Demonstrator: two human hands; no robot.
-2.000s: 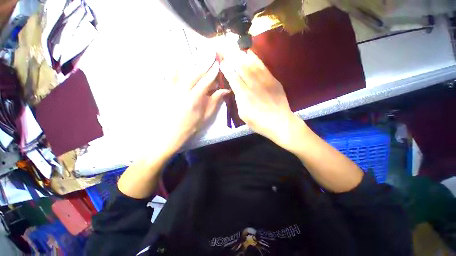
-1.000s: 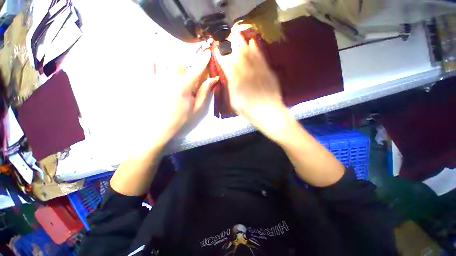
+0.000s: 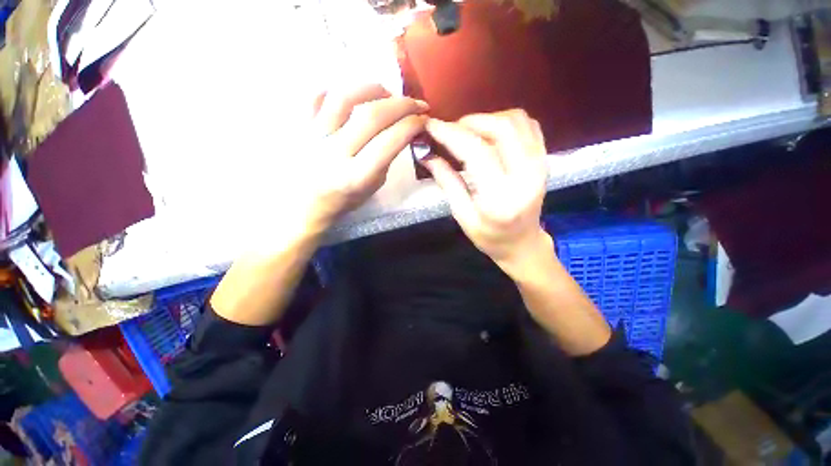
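Note:
A maroon panel (image 3: 565, 73) lies on the white table, from the bright lamp spot at the top out to the right. A narrow dark strip (image 3: 420, 164) with a pale patch shows at the panel's left edge, between my hands. My left hand (image 3: 364, 150) pinches at this edge with thumb and fingertips. My right hand (image 3: 497, 173) holds the strip from the right, its fingertips close to the left ones. The fingers hide most of the strip. The presser foot area (image 3: 445, 16) is cut by the top edge.
A stacked maroon panel (image 3: 91, 173) lies at the table's left end, beside brown paper (image 3: 27, 82) and white-and-dark strips (image 3: 100, 32). A thin dark rod (image 3: 711, 43) lies at upper right. Blue crates (image 3: 615, 273) and a red box (image 3: 105, 373) stand below the table edge.
Both hands have moved from beside the needle towards the table's front edge, and their fingertips have come together at the strip. The machine head has mostly left the top of the view.

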